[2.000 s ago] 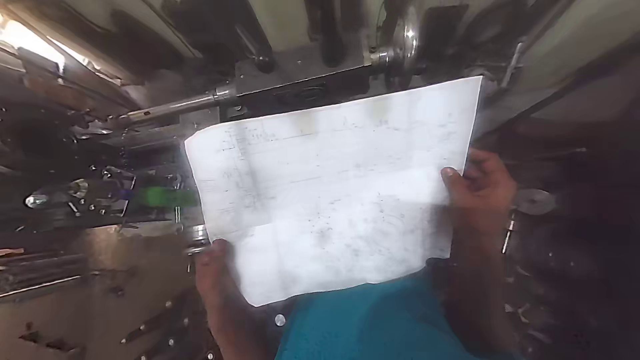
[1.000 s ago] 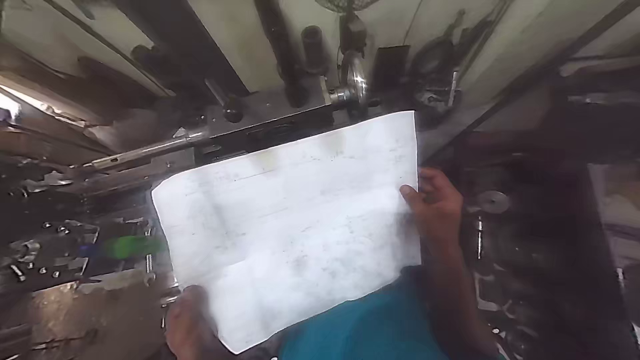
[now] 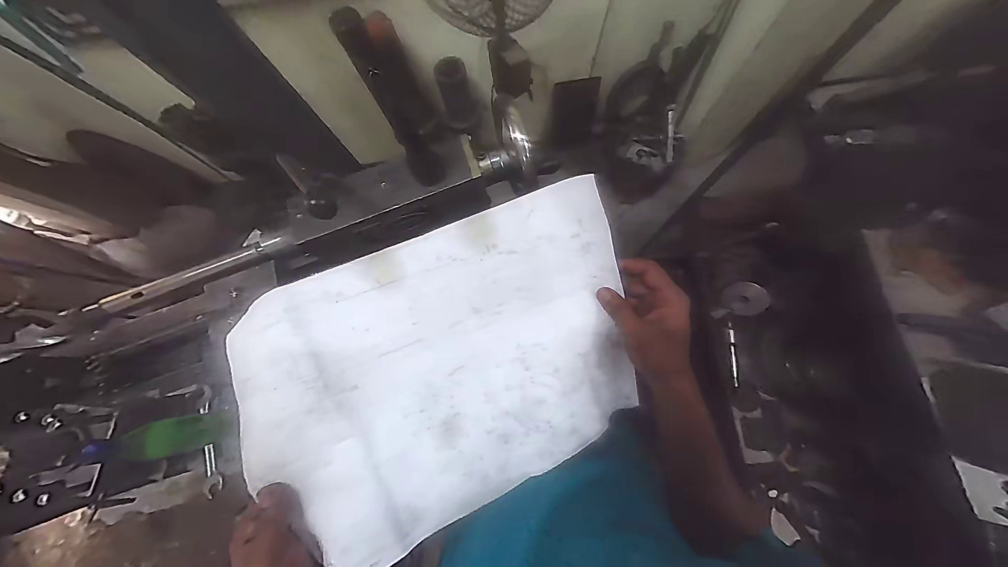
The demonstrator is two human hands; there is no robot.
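A large white paper sheet (image 3: 441, 362), creased and bearing faint marks, is spread before me. My left hand (image 3: 272, 528) grips its lower left edge, thumb over the front. Its right edge is pinched by my right hand (image 3: 654, 315), with the thumb on the face and the fingers behind. The sheet hides part of the machine bed behind it and part of my blue shirt (image 3: 551, 512).
Beyond the paper runs a metal machine with a shiny handwheel (image 3: 516, 142) and a lever knob (image 3: 321, 202). At left lie a green bottle (image 3: 169, 437) and an open-end wrench (image 3: 211, 471). A round metal disc (image 3: 746, 298) is at right; a fan (image 3: 492, 9) stands at the top.
Both hands keep hold of the paper throughout. The view has shifted, bringing more of the wall and the fan into sight.
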